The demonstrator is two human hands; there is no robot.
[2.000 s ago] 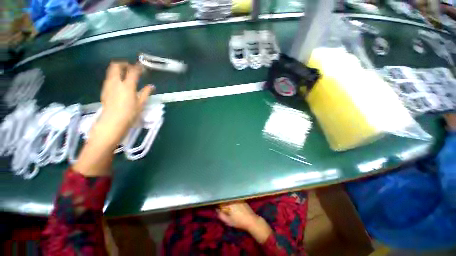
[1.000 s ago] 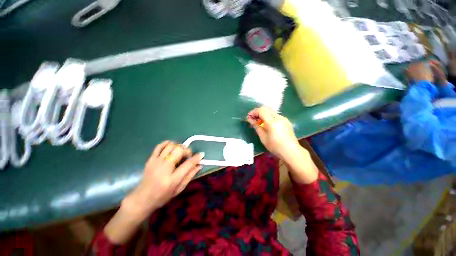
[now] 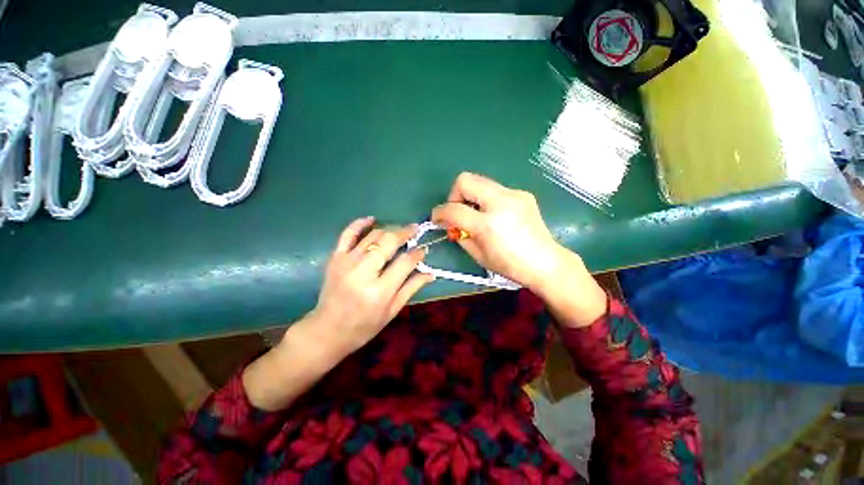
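A white plastic frame (image 3: 464, 277) lies at the front edge of the green bench, partly hidden by both hands. My left hand (image 3: 371, 279) grips its left end with the fingertips. My right hand (image 3: 502, 227) is over the frame and holds a small tool with an orange handle (image 3: 459, 235), mostly hidden in the fingers. A thin strip or tip (image 3: 435, 242) runs from the tool toward my left fingertips; I cannot tell which it is. A pile of thin white strips (image 3: 589, 142) lies on the bench right of the hands.
Several overlapping white frames (image 3: 182, 95) lie at the left. A black fan (image 3: 621, 43) sits at the back right, beside a yellow block (image 3: 717, 123) in clear plastic. A pale line (image 3: 398, 27) crosses the bench. A person in blue workwear (image 3: 824, 284) is at the right.
My right hand has moved left from near the strip pile to over the frame, closer to my left hand, and now covers the frame's disc end. The view has shifted.
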